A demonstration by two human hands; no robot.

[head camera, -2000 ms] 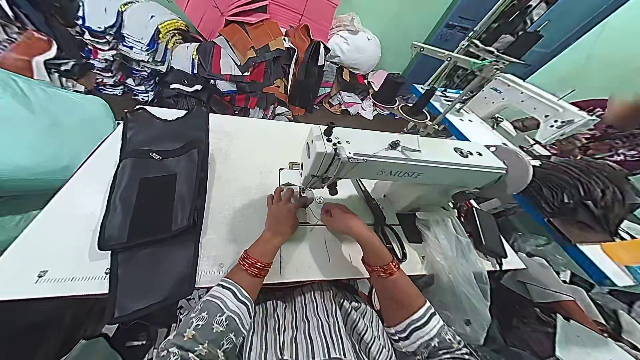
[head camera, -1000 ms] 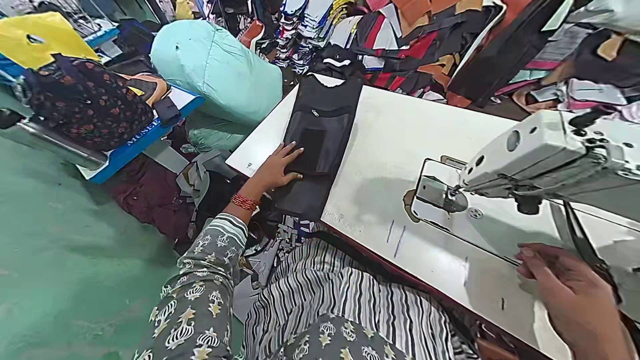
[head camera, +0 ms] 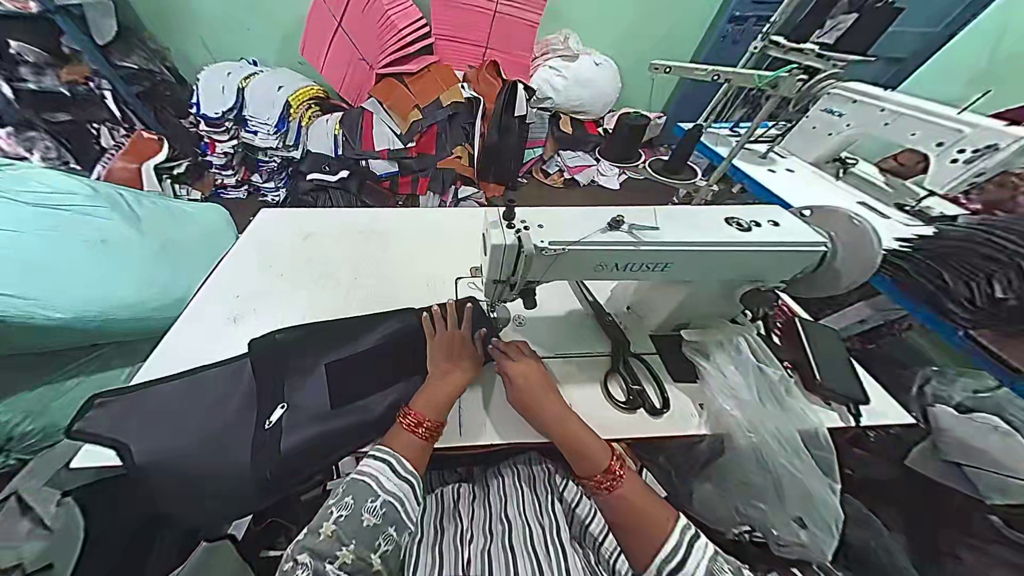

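Note:
A black fabric panel with a zipper lies across the left part of the sewing table, its right end under the needle area of a white sewing machine. My left hand rests flat on that end, fingers spread toward the presser foot. Close beside it, my right hand has its fingers bent at the panel's right edge, thumb and fingertips together; they seem to pinch the edge. The panel's far left part hangs over the table's front edge. Black-handled scissors lie right of my right hand.
A clear plastic bag drapes over the front edge at right, near a black phone-like case. Thread cones and stacked fabric pieces stand behind the table. A teal sack bulges at left; a second sewing machine is at right.
The black panel, earlier lying lengthwise at the table's left, now reaches the needle area. My left hand has moved with it, and my right hand is now at its edge. The view has swung back right.

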